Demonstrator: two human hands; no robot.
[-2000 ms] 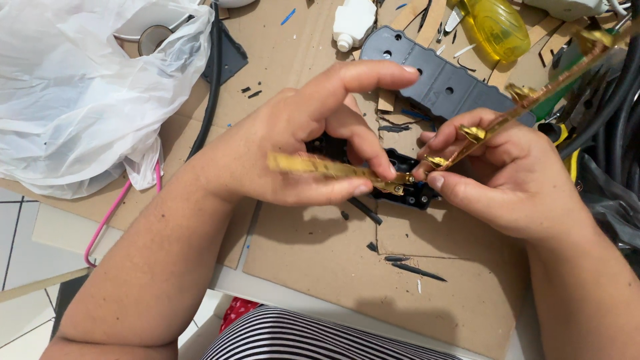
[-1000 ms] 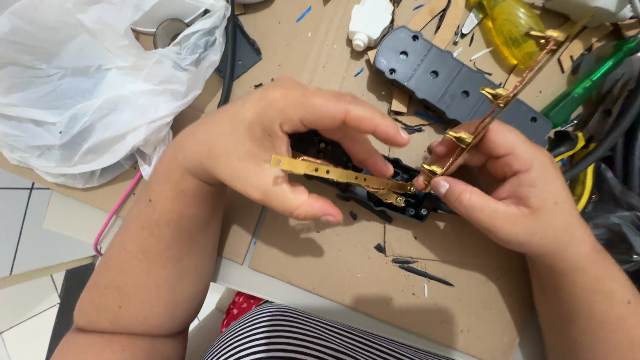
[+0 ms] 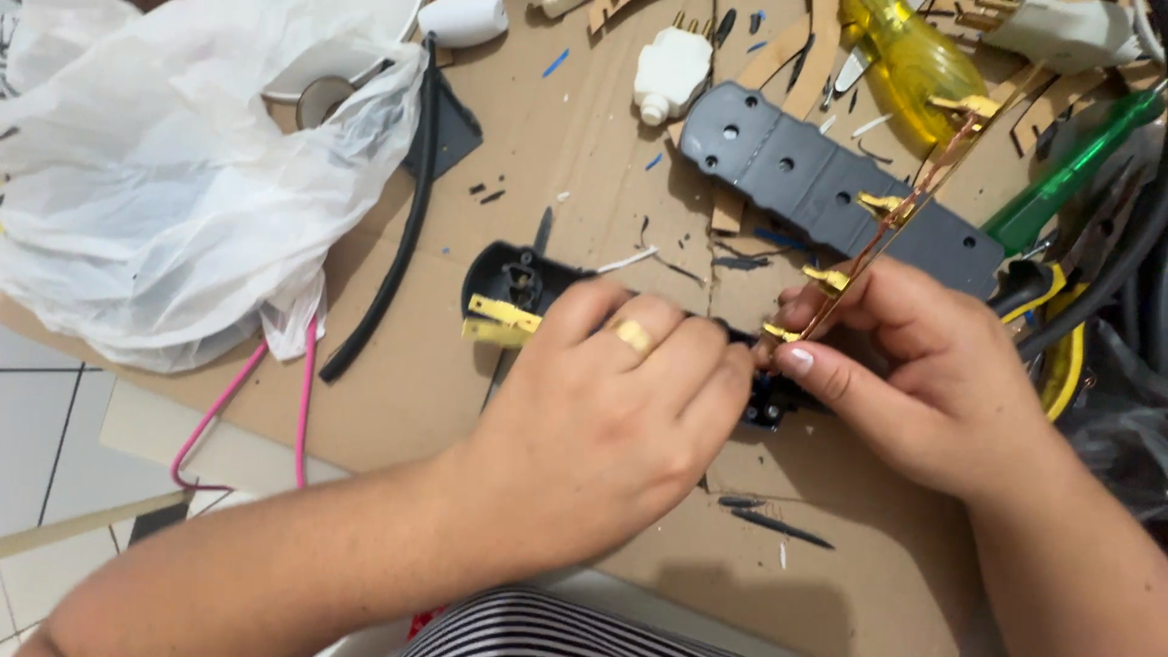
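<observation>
A brass contact strip with several bent clips and bare copper wire (image 3: 885,224) slants up to the right, its lower end pinched between the thumb and fingers of my right hand (image 3: 899,383). My left hand (image 3: 630,392), wearing a gold ring, is closed palm down over a second brass strip (image 3: 502,315), whose end sticks out at the left. Its fingertips meet the right hand's near the first strip's lower end; what they grip there is hidden. Beneath both hands lies the black plastic housing of a power strip (image 3: 488,274), mostly covered.
Behind the hands lies a grey plastic cover (image 3: 812,182), with a white plug (image 3: 673,73), a yellow-handled tool (image 3: 917,73) and a green-handled tool (image 3: 1077,173) about it. A white plastic bag (image 3: 182,182) and a black cable piece (image 3: 392,246) are at left. Scraps litter the cardboard (image 3: 584,201).
My left hand has turned palm down and its fingers have closed over the second brass strip, which showed along most of its length before. The right hand still pinches the first strip.
</observation>
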